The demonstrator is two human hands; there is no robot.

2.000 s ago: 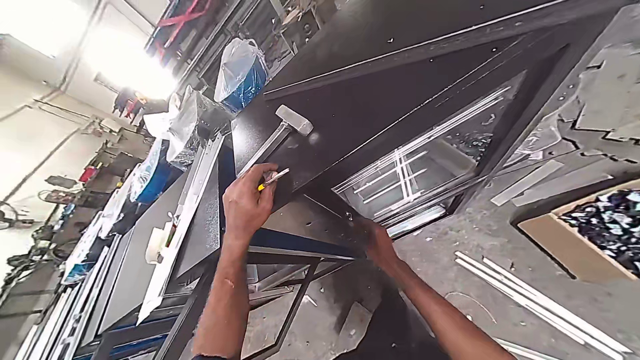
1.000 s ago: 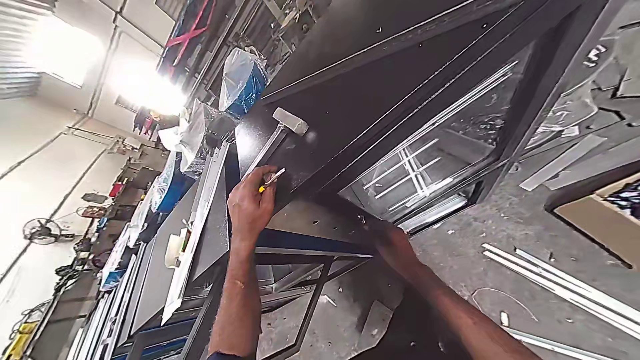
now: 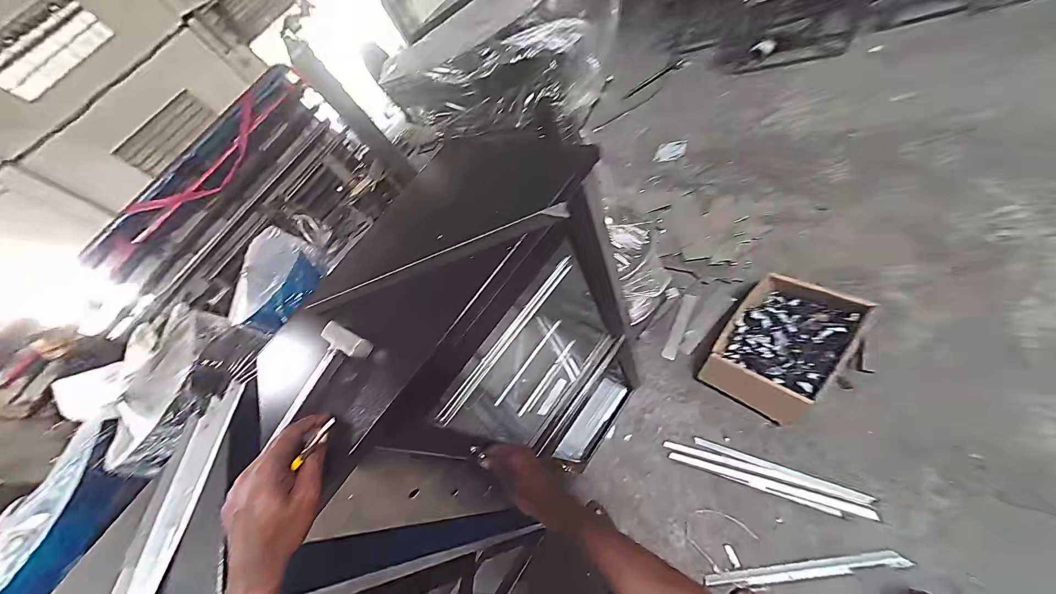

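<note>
My left hand [image 3: 276, 503] is closed around a small tool with a yellow part [image 3: 312, 445], held between thumb and fingers. Just beyond it, a mallet with a pale head [image 3: 345, 339] lies on the dark tabletop [image 3: 396, 330], its handle running down to my left hand. My right hand [image 3: 528, 483] is at the near corner of a dark-framed glazed panel [image 3: 528, 363]; a small shiny item shows at its fingertips, too blurred to name. Whether that hand grips the item or the frame is unclear.
A cardboard box of small dark pieces [image 3: 784, 346] stands on the floor at right. White strips [image 3: 767, 478] lie nearer. Long metal profiles [image 3: 181, 495] and a plastic-wrapped blue object [image 3: 276, 280] are at left. A plastic-wrapped stack [image 3: 511, 66] stands beyond the table.
The view has swung right, bringing the whole cardboard box and more floor into sight. My left hand still holds the small tool beside the mallet, and my right hand remains near the frame's corner.
</note>
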